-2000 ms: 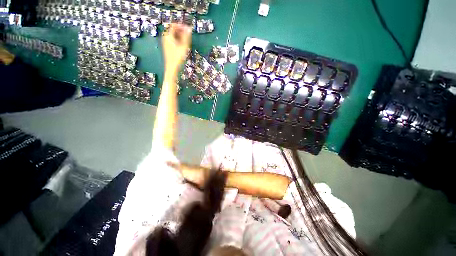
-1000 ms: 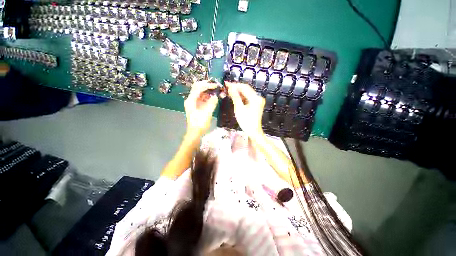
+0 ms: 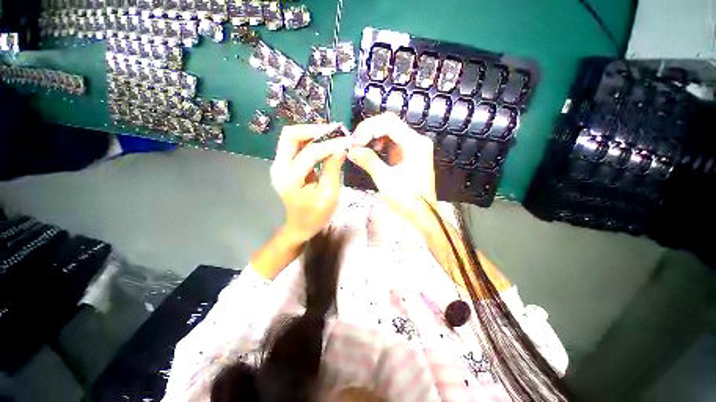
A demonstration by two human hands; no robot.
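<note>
My left hand point(image 3: 310, 169) and my right hand point(image 3: 396, 161) meet at the fingertips over the near left corner of the black blister tray point(image 3: 471, 169). A small module point(image 3: 330, 135), mostly hidden by the fingers, is pinched in my left hand. My right fingertips touch at the same spot; whether they grip the module too is not clear. The tray's far row holds silvery and amber modules in its left pockets; its other visible pockets are dark with white glare. Loose modules point(image 3: 281, 69) lie left of the tray, some near the pale line.
Laid-out module rows point(image 3: 149, 74) cover the green mat point(image 3: 235, 74) at the left. A tray stack point(image 3: 620, 149) stands at the right, with a black cable point(image 3: 600, 22) behind. Black tray stacks point(image 3: 169, 330) sit below bench level. Another person's dark sleeve point(image 3: 47, 149) is at the left.
Two seconds ago my left hand was reaching among the modules at the back left. It has come back to meet my right hand before the tray. Since one second ago both hands stay together.
</note>
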